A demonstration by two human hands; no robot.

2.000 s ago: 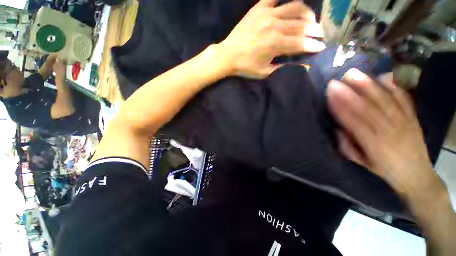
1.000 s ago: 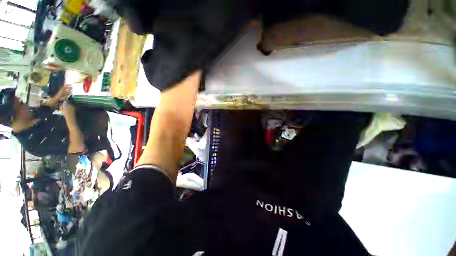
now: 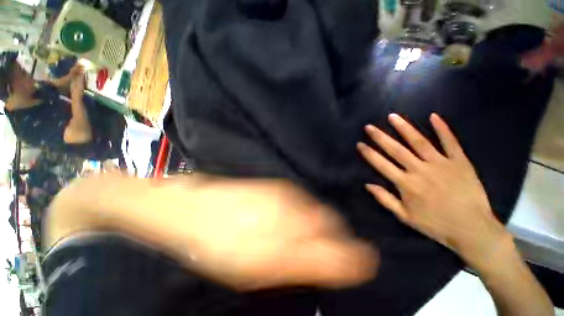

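Note:
The black garment (image 3: 266, 92) covers the table in front of me and hangs over its front edge towards my lap. My right hand (image 3: 427, 185) lies flat on the cloth with its fingers spread, below the needle area. My left hand (image 3: 309, 241) is blurred and lies across the lower middle over the cloth; its fingers cannot be told apart. The sewing machine's presser foot and needle area (image 3: 457, 49) shows at the top right, with a bright light (image 3: 408, 58) on the cloth beside it.
A pink-red cloth scrap (image 3: 543, 57) lies at the far right. The white table edge (image 3: 544, 213) shows at the right. At the left, a person (image 3: 46, 102) sits by a pale machine with a green wheel (image 3: 76, 37). A wooden strip (image 3: 150, 68) lies near there.
The black garment now spreads over the table front that was bare a second ago. My right hand has come into view flat on it. My left forearm has swung down across the front.

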